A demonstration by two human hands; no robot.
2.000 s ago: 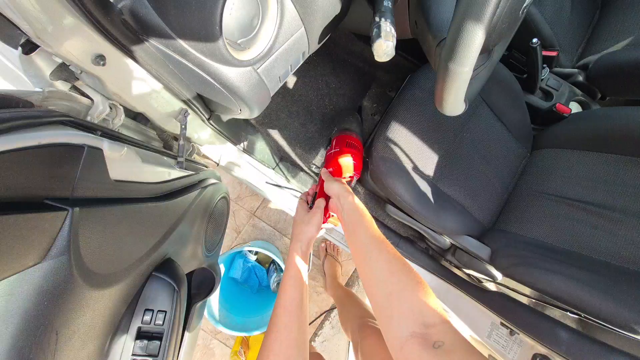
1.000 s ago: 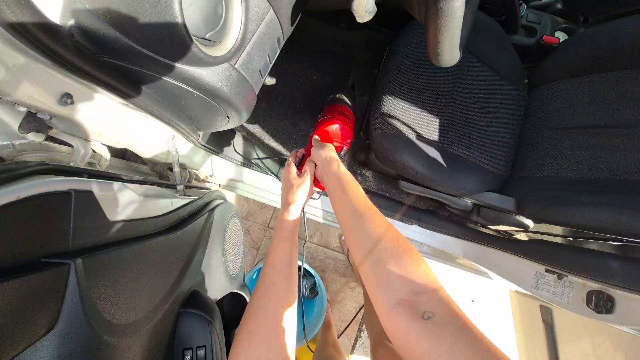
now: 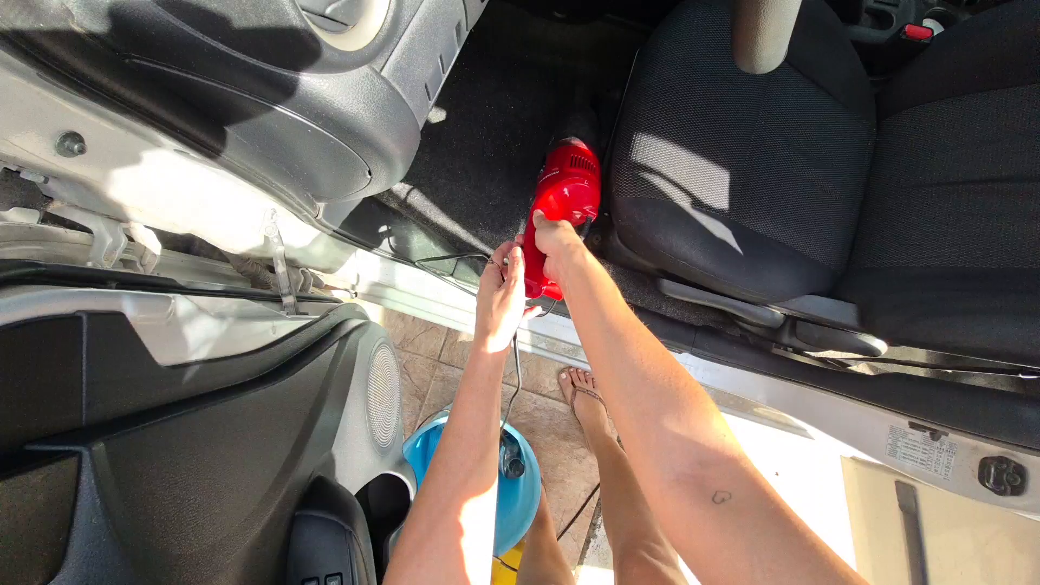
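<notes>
A red handheld vacuum cleaner (image 3: 569, 183) points away from me over the black floor carpet (image 3: 504, 114) of a car, beside the front seat. My right hand (image 3: 556, 240) is closed around its handle. Against the left side of the handle lies my left hand (image 3: 504, 284), its fingers by the rear end and the black power cord (image 3: 517, 374). The cord hangs down past the door sill toward the blue bucket. The vacuum's dark nozzle is in shadow, so its contact with the carpet is hard to tell.
The open door (image 3: 211, 439) stands at the left, the black seat (image 3: 739, 154) at the right. A steering wheel's rim (image 3: 764, 32) shows at the top. Below the door sill (image 3: 431, 296), a blue bucket (image 3: 520, 512) stands on the tiled ground near my feet.
My hands stay at the red vacuum throughout. The left hand has shifted back along the handle from its place close beside the right hand. The view has moved nearer the footwell.
</notes>
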